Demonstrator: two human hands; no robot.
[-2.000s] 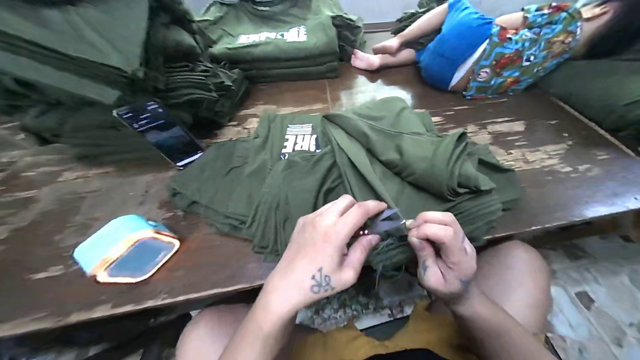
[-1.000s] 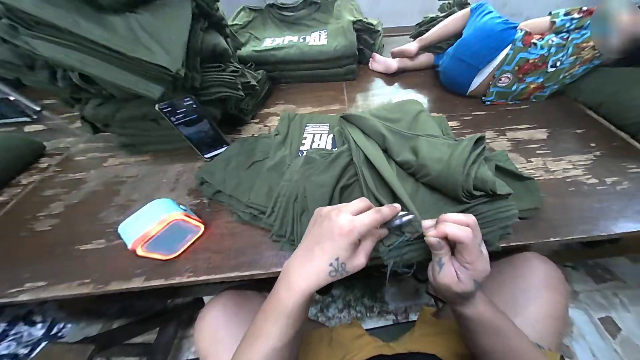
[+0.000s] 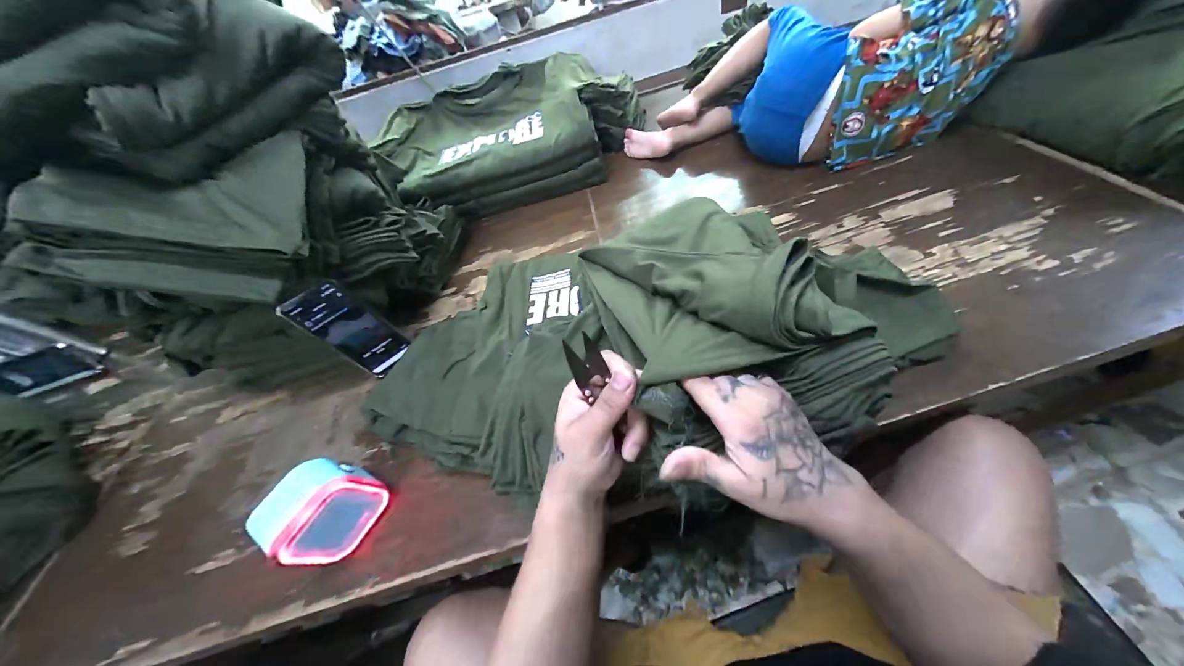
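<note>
My left hand [image 3: 597,425] holds a pair of dark metal thread snips [image 3: 586,366], blades apart and pointing away from me. The hand is over the near edge of a pile of dark green printed T-shirts [image 3: 462,379]. Beside it, my right hand [image 3: 772,453] lies back up against the pile's near edge, thumb spread away from the fingers. Its fingertips touch the edge of a folded-over green shirt [image 3: 731,287] and are partly hidden there. Loose threads hang between the hands.
The worn wooden table [image 3: 1045,268] carries a light-blue speaker with a glowing rim [image 3: 319,513], a phone [image 3: 344,328], tall green garment stacks [image 3: 166,203] and folded printed shirts [image 3: 504,134]. A person in blue shorts [image 3: 791,83] lies at the far right. Another device [image 3: 51,365] is at left.
My right hand has let go of its pinch at the cloth edge and turned back up, thumb spread. The snips in my left hand have turned from pointing at the right hand to pointing away from me.
</note>
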